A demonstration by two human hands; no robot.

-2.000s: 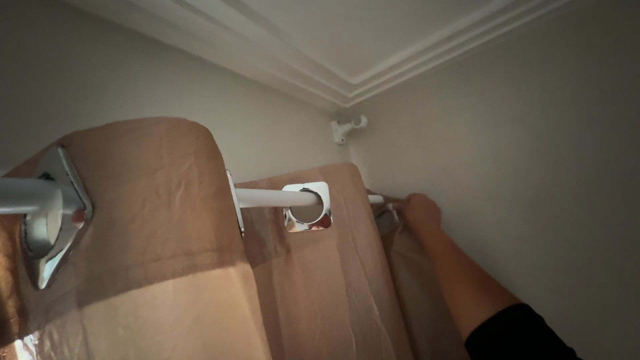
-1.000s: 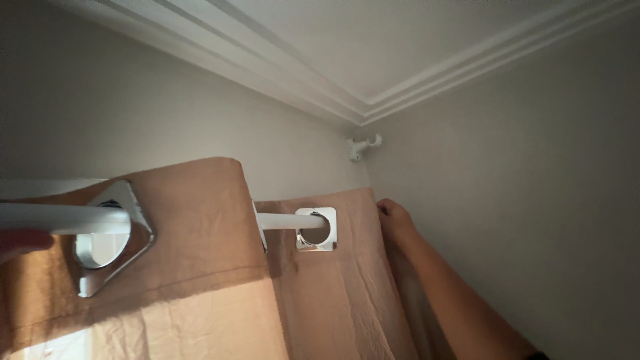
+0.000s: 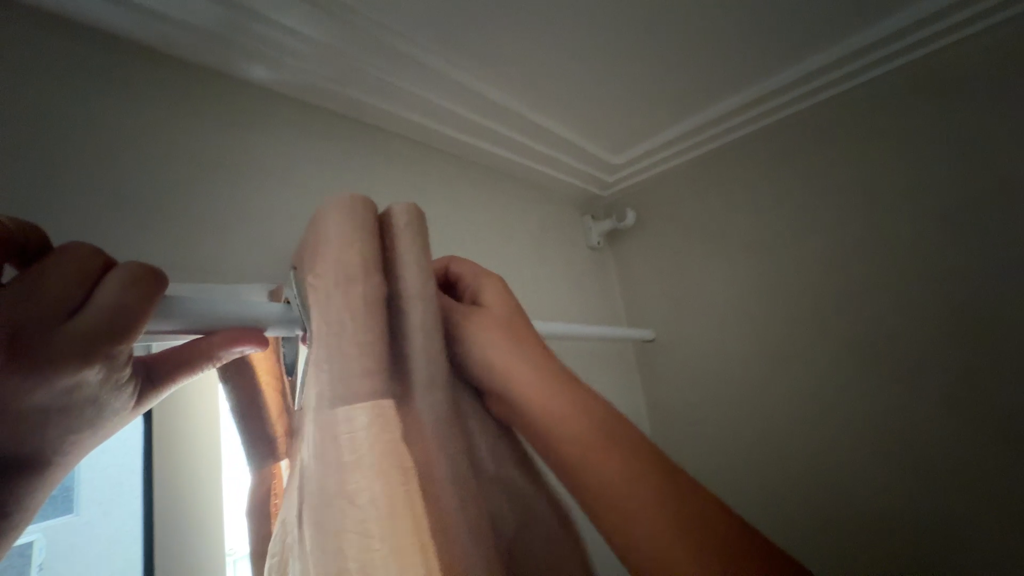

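A white curtain rod (image 3: 216,314) runs across the view, with its far end bare below the wall bracket. My left hand (image 3: 80,336) grips the rod at the left, fingers over it and thumb stretched along its underside. The tan grommet curtain (image 3: 352,320) hangs bunched in narrow folds near the middle of the rod. One metal grommet (image 3: 300,344) shows edge-on at the left of the folds. My right hand (image 3: 488,328) holds the bunched curtain from its right side, its fingertips partly hidden by the cloth.
A white curtain rod bracket (image 3: 604,228) is fixed near the wall corner, above the rod's end and not touching it. White crown moulding (image 3: 608,172) runs along the ceiling. A window (image 3: 88,496) shows at the lower left.
The curtain, spread toward the corner before, is now gathered in tight folds, baring the rod's right end. My right hand has moved left with the cloth. My left hand has come much further into view.
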